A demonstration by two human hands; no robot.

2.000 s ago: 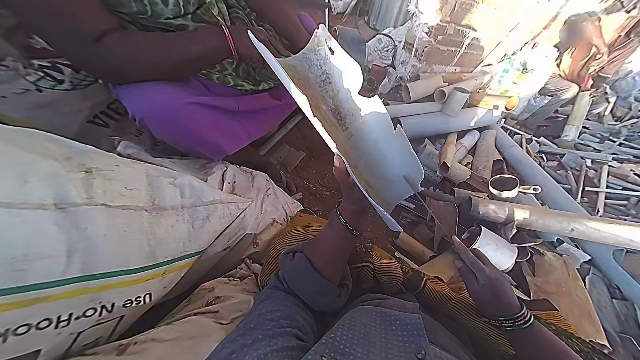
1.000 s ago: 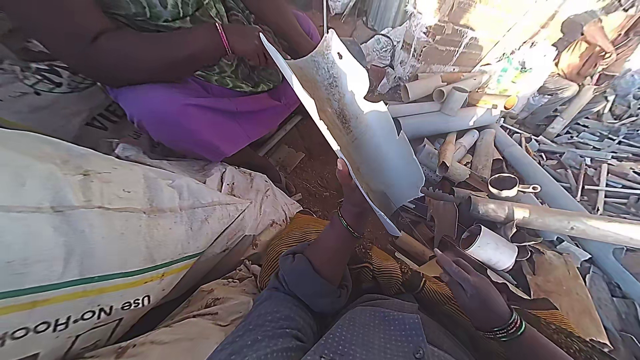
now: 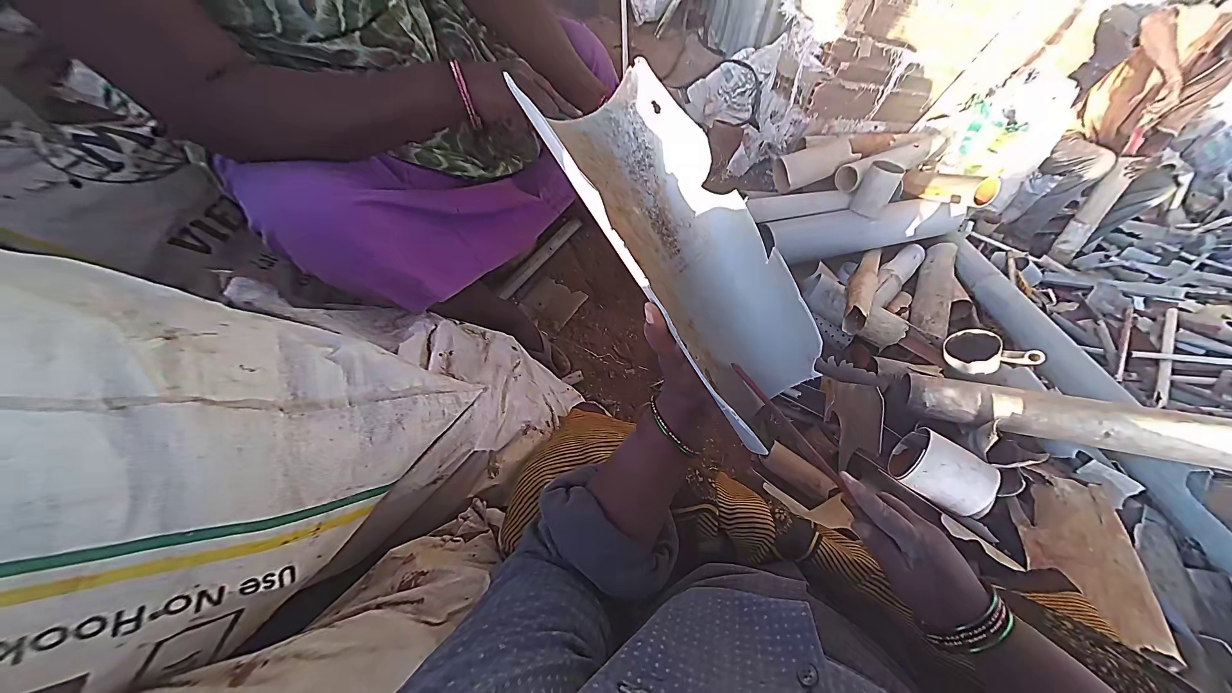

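Observation:
My left hand (image 3: 674, 385) grips the lower left edge of a large curved piece of split white plastic pipe (image 3: 693, 241). It stands tilted, its hollow side stained brown, its right edge broken and jagged, with a small hole near the top. The other person's hand (image 3: 539, 101) is at its upper end. My right hand (image 3: 900, 553), palm turned inward, is low on the right at the near end of a long thin blade-like strip (image 3: 799, 433). The strip reaches up to the pipe piece's lower edge. Its exact kind is unclear.
A white sack (image 3: 192, 404) bulges at the left. To the right lie a white pipe offcut (image 3: 948, 474), a metal ring with a handle (image 3: 974, 352), a long grey pipe (image 3: 1059, 419) and heaped pipe scraps. Another person (image 3: 1136, 106) sits at the upper right.
My right hand has moved slightly, and the thin strip now shows against the pipe piece's lower edge. My left hand still holds the piece, which has barely moved.

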